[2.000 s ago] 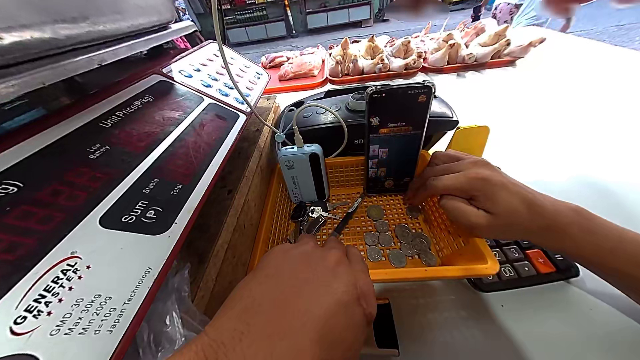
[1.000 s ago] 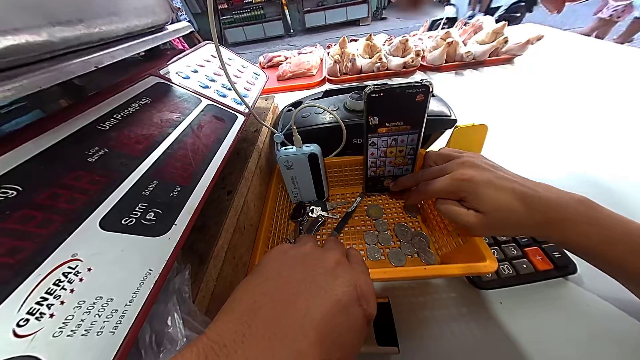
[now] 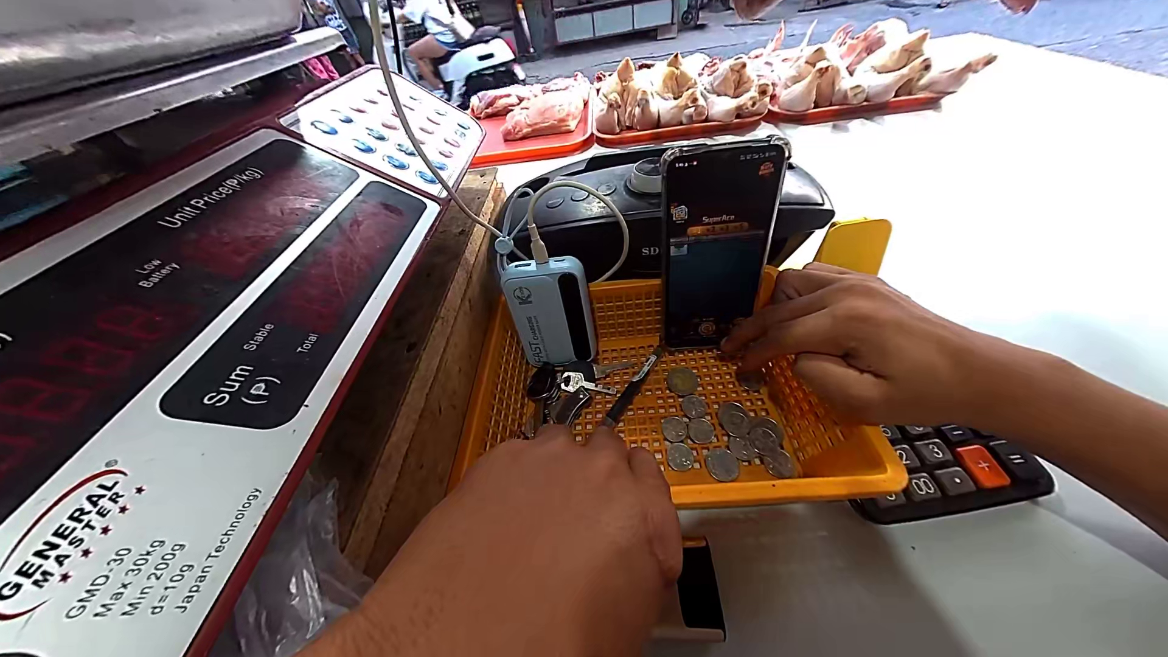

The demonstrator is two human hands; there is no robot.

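Observation:
An orange plastic basket holds several coins, a bunch of keys and a light blue power bank with a white cable. A smartphone stands upright in it, leaning back, its screen lit. My right hand is at the basket's right side, fingers bent, the index fingertip by the phone's lower right edge. My left hand rests over the near left rim. Its fingertips are at the base of a slim dark item with a metallic tip; whether they grip it is hidden.
Left stands a digital weighing scale beside a wooden board. A black speaker-like device is behind the basket, a calculator at its right. Red trays of raw meat line the back of the white table. A yellow object is behind my right hand.
The phone's screen shows a different picture than one second ago, when it had a grid of symbols. My right index finger has shifted slightly at the phone's lower edge. My left hand stays put.

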